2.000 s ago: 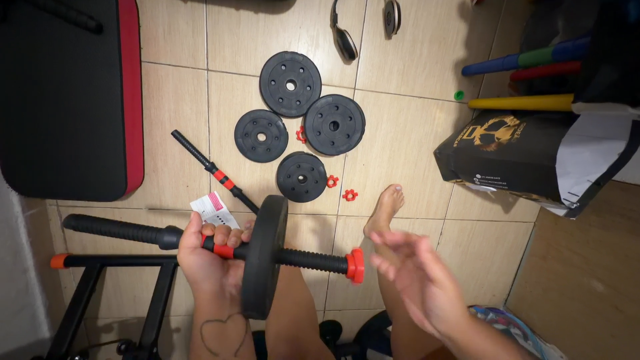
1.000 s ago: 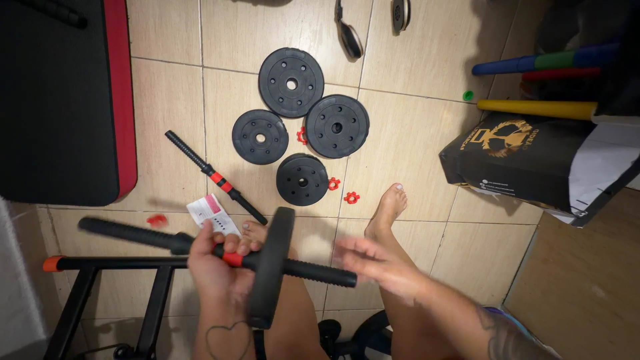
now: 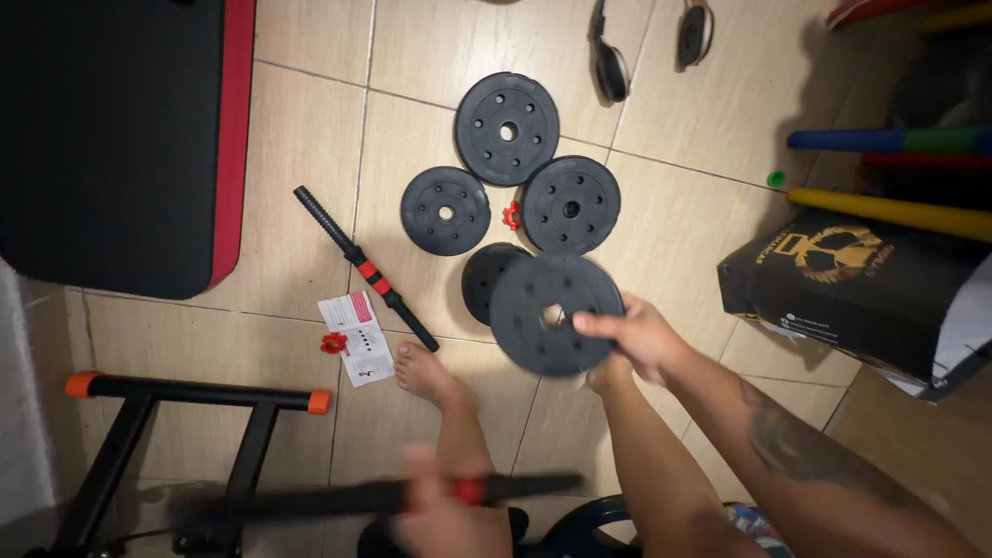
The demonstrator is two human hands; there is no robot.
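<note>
My right hand (image 3: 639, 337) grips a round black weight plate (image 3: 535, 349) by its rim, thumb near the centre hole. Below and to the left, my left hand (image 3: 446, 504), blurred, is closed around a black dumbbell bar (image 3: 310, 500) with a red band; no plate is on it. The held plate partly covers another black plate (image 3: 484, 283). Farther up lie more black plates (image 3: 508, 129) with a red star nut (image 3: 511, 216) among them. A second dumbbell bar (image 3: 372, 275) lies at an angle beside a printed leaflet (image 3: 368, 360), with a red star nut (image 3: 334, 343) at its edge.
A black padded bench board (image 3: 108, 147) with red sides is at upper left, a black metal frame (image 3: 201, 391) with orange caps at lower left. Headphones (image 3: 611, 70) lie at the top. A black box (image 3: 829, 287) and coloured poles (image 3: 891, 213) are at right. My bare feet (image 3: 422, 372) rest on the tiles.
The plate has come off the bar and is in my right hand. The red nut that was on the bar's end two seconds ago is no longer there. The left hand with the bar has moved lower.
</note>
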